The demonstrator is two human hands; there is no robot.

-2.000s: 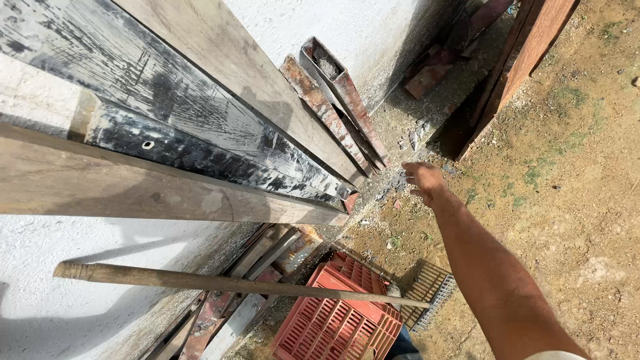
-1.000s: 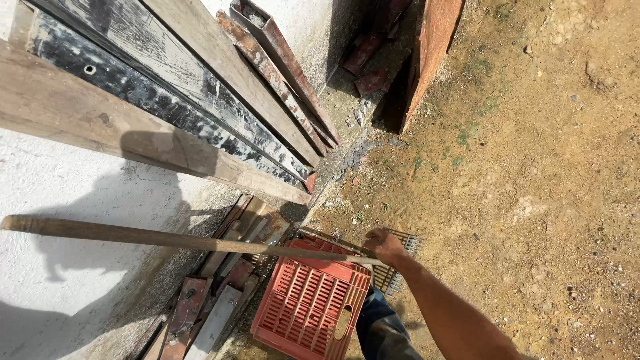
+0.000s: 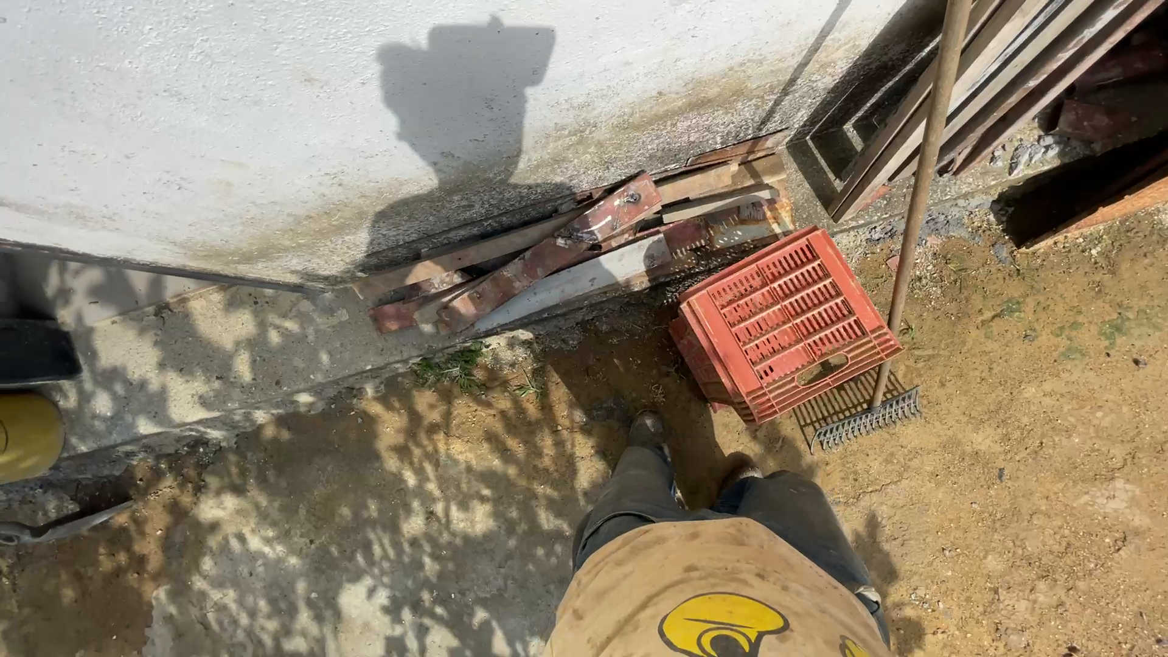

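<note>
Neither of my hands shows in the head view now. In front of my boots, to the right, a red plastic crate rests on the dirt with its slotted side up. Beside it stands a metal rake, teeth down on the ground, its long wooden handle rising past the crate to the top edge. Along the foot of the white wall lies a pile of wood and metal offcuts.
Long boards lean at the upper right, near a rusty-edged panel. A concrete ledge follows the white wall. A yellow container and a black one sit at the left edge.
One hand, seen reaching past the boards and then at the rake beside the crate, has left the view. The view has swung left, bringing in my legs and the ledge.
</note>
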